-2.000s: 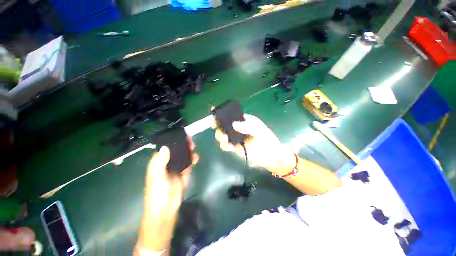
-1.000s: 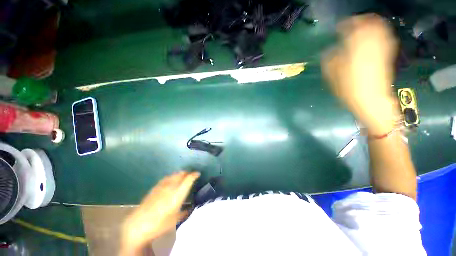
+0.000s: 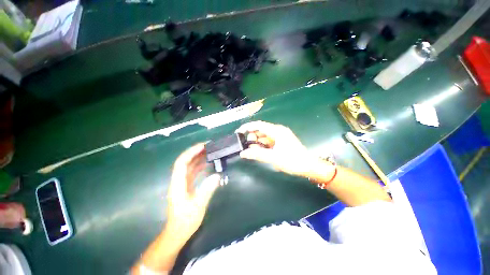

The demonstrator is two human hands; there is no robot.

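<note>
A black power adapter (image 3: 224,148) is held between my two hands above the green bench, its plug part pointing down toward the bench. My left hand (image 3: 189,188) holds its left side, with the thumb below near the pins. My right hand (image 3: 274,147) grips its right end, where the fingers hide part of it. The adapter's lead cannot be made out clearly. A large tangled pile of black adapters and leads (image 3: 209,67) lies beyond the torn pale tape, and another group (image 3: 349,48) lies farther right.
A smartphone (image 3: 53,211) lies at left near a drink bottle (image 3: 13,216). At right are a yellow double-dial object (image 3: 357,114), a yellow-handled stick (image 3: 368,160), a white-grey bottle (image 3: 400,69), a white paper piece (image 3: 426,114) and a blue tote (image 3: 443,209). A red bin (image 3: 478,62) stands far right.
My hands have come together around one adapter; a second ago they were wide apart, the right reaching forward. The small adapter and lead then on the near bench no longer show there. The view has shifted.
</note>
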